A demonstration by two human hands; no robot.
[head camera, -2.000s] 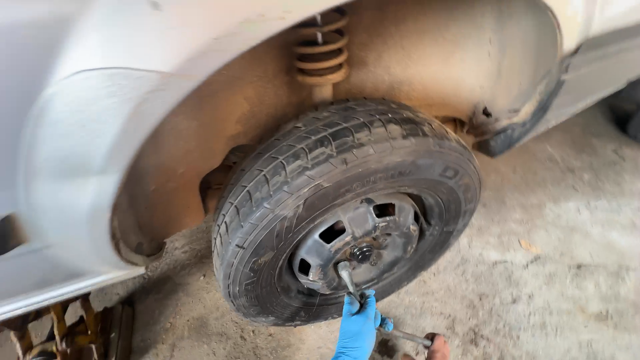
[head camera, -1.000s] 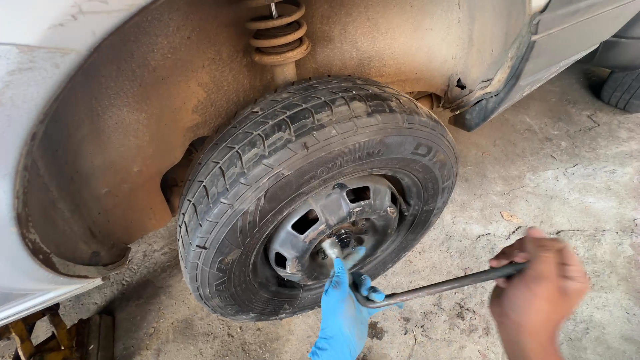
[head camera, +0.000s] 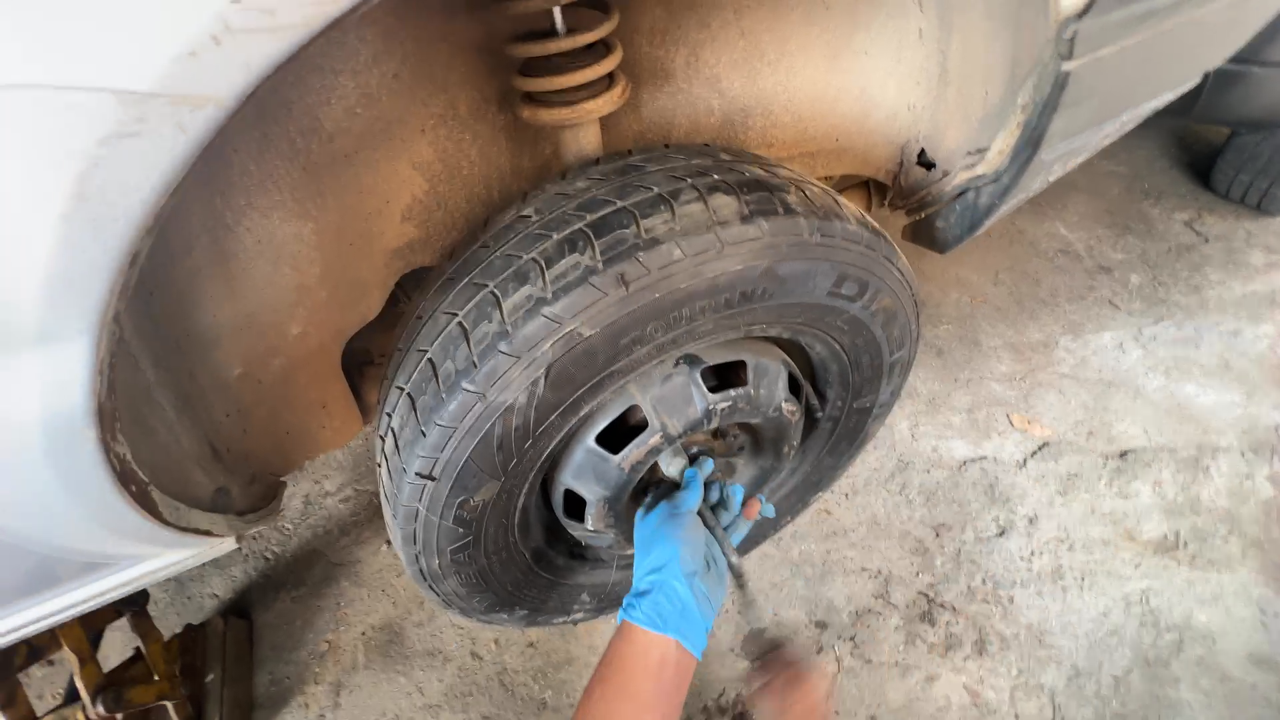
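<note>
A car wheel with a worn black tyre point(head camera: 640, 270) and a black steel rim point(head camera: 660, 400) sits tilted under the wheel arch. My left hand point(head camera: 685, 560), in a torn blue glove with a bare fingertip showing, is closed around the head end of a lug wrench point(head camera: 725, 550) at the lower part of the hub. The wrench's socket point(head camera: 672, 461) is at the rim's centre; whether it sits on a nut is hidden. My right hand point(head camera: 790, 685), bare and blurred, is at the bottom edge near the low end of the wrench handle; its grip is unclear.
A rusty coil spring point(head camera: 568, 65) stands above the tyre inside the dirty wheel arch point(head camera: 300, 230). Yellow metal stand parts point(head camera: 130, 665) lie at the lower left. Stained concrete floor point(head camera: 1080, 500) spreads to the right, with another tyre point(head camera: 1248, 170) at the upper right.
The wrench handle, which pointed right with my right hand at its end, now points down. My right hand has swung down and left to the bottom edge. My left hand stays by the hub.
</note>
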